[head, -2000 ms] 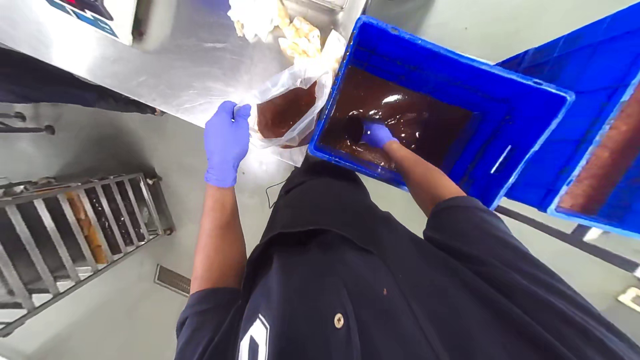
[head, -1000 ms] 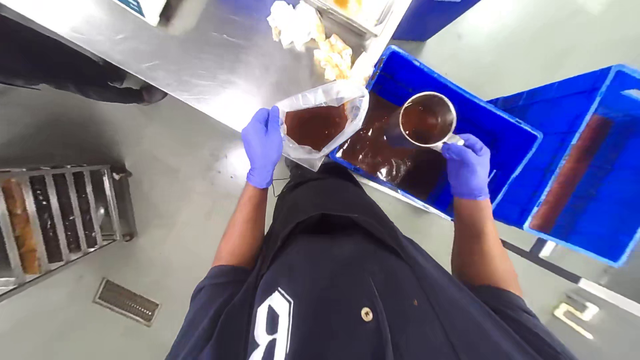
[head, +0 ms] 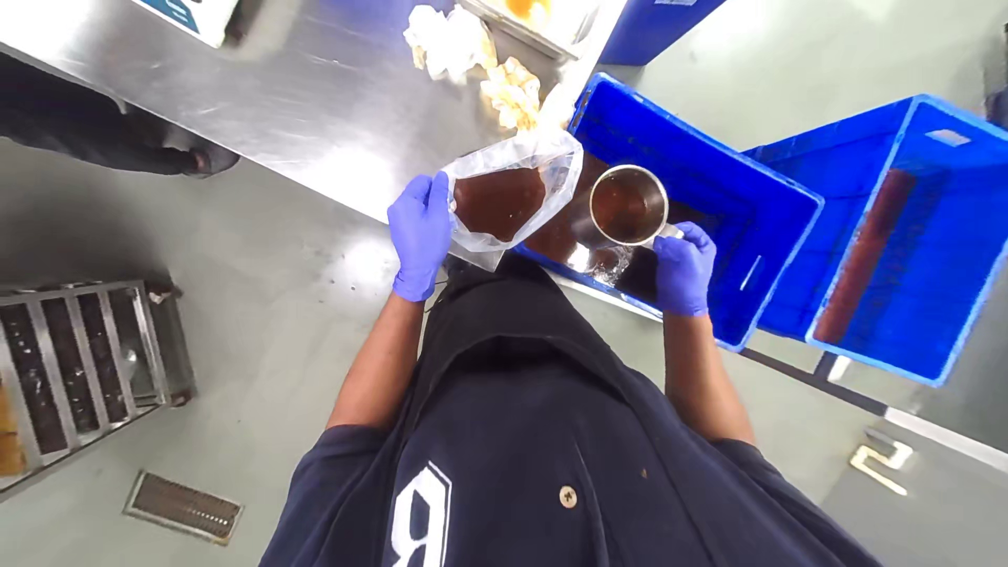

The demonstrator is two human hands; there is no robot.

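My left hand (head: 421, 235), in a purple glove, grips the left rim of a clear plastic bag (head: 561, 169) that holds dark brown liquid (head: 498, 203). In my right hand (head: 685, 266), gloved the same way, is the handle of a metal mug (head: 628, 206) with brown liquid inside. The mug is just right of the bag, above a blue plastic crate (head: 744, 213) in which more of the brown liquid lies. Part of that liquid is hidden behind the mug and the bag.
Crumpled, stained wrappings (head: 512, 93) and a metal tray (head: 543, 35) lie on the steel table (head: 315, 102). A second blue crate (head: 917, 252) stands at right. A metal rack (head: 75, 370) and a floor drain (head: 183, 506) are at left. Another person's leg (head: 87, 122) shows beyond the table edge.
My right hand was down in the crate's liquid two seconds ago; it came up holding the mug, which has since moved closer to the bag. My left hand has kept hold of the bag.
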